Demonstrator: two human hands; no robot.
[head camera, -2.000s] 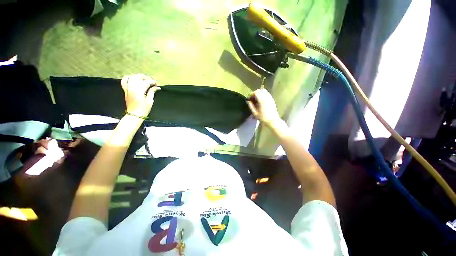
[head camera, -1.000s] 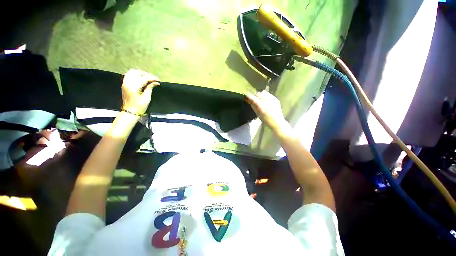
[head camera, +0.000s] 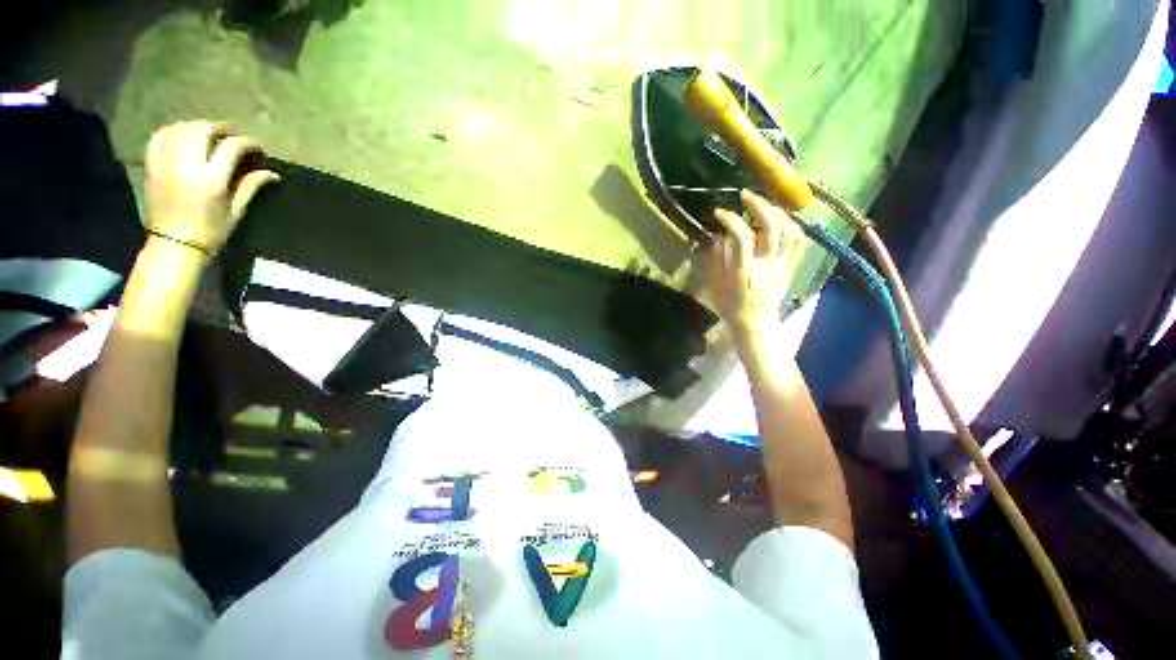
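Observation:
A long dark garment panel (head camera: 451, 257) lies slantwise along the front of the yellow-green ironing table (head camera: 426, 77). White cloth with dark strips (head camera: 484, 355) hangs below its edge. My left hand (head camera: 200, 187) pinches the panel's top edge near its left end. My right hand (head camera: 752, 264) is off the panel, at the rear of the steam iron, fingers curled near the yellow handle. Whether it touches the iron cannot be told. The iron (head camera: 690, 155) rests on the table with its yellow handle (head camera: 748, 139) on top.
A blue hose (head camera: 903, 335) and a tan hose (head camera: 954, 413) run from the iron down to the right. A long white padded board (head camera: 1032, 245) stands right of the table. A dark stack (head camera: 58, 181) lies at left, with pale cloth below. Dark cloth shows at the far left edge.
My left hand has moved left along the panel's edge. My right hand has let go of the panel and moved right to the iron. The panel now slants down to the right.

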